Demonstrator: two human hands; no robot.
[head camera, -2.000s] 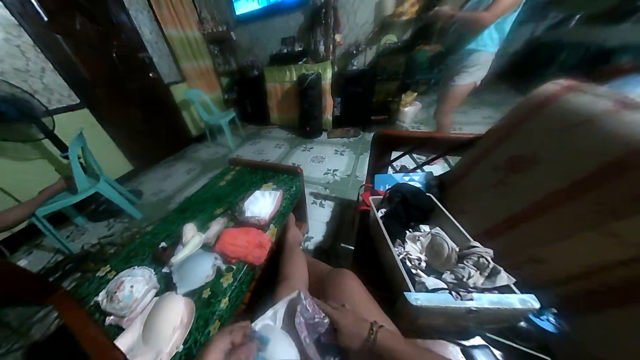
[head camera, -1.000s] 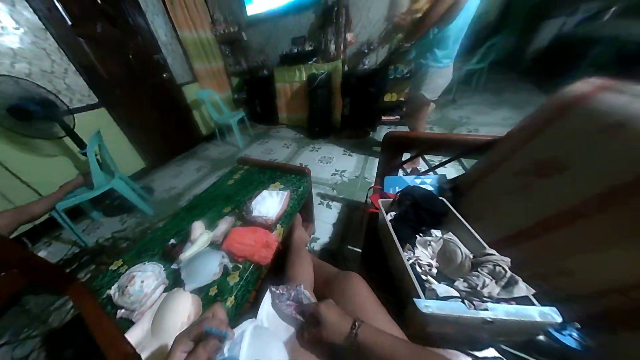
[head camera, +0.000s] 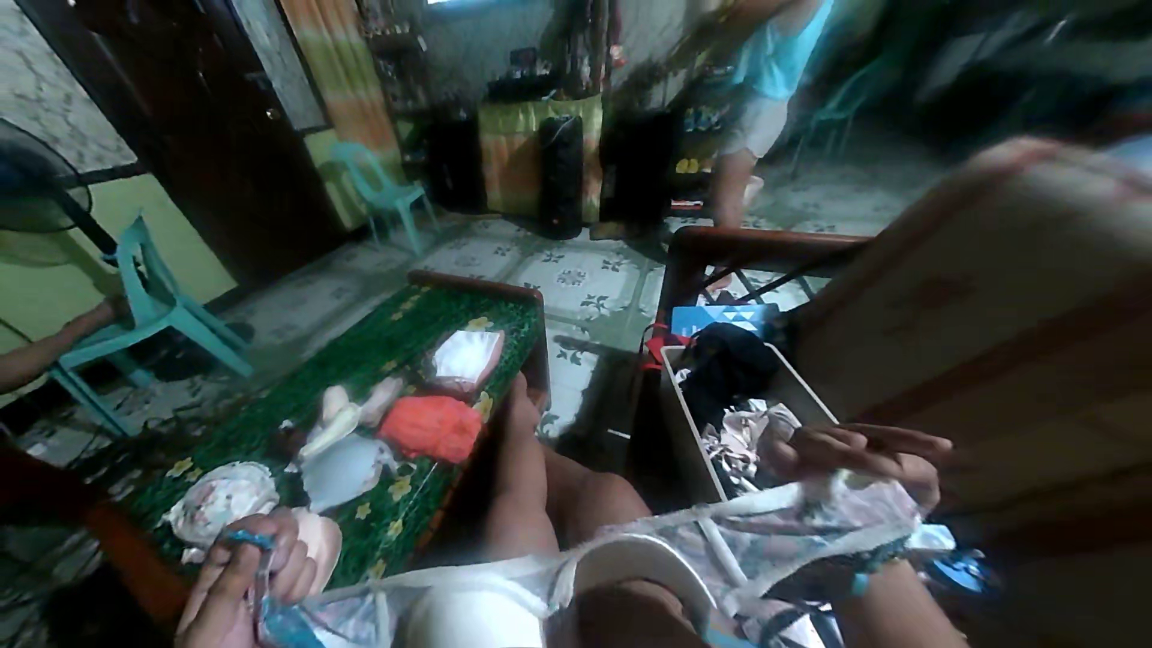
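Observation:
A white padded bra (head camera: 472, 612) with patterned side bands is stretched across my lap. My left hand (head camera: 238, 576) grips its left end, with a blue strap over the fingers. Its other end is at my right hand (head camera: 868, 463), raised in front of the open box of clothes (head camera: 693, 436); the fingers there are blurred, the band lying under them. On the green table lie a red-orange bundled garment (head camera: 432, 427), a pale blue cup-shaped piece (head camera: 342, 472), a floral bra (head camera: 223, 502), a beige cup (head camera: 315, 544) and a white folded item (head camera: 468, 358).
The low table with a green floral cover (head camera: 360, 360) stands at my left. A wooden armrest (head camera: 765, 236) and a blue box (head camera: 720, 319) are beyond the clothes box. Teal plastic chairs (head camera: 157, 306), a fan (head camera: 36, 180) and a person (head camera: 765, 99) stand farther off. Another person's arm (head camera: 63, 346) reaches in at left.
My hands have moved apart, my right hand up and to the right. The bra, bunched between them before, is now spread wide.

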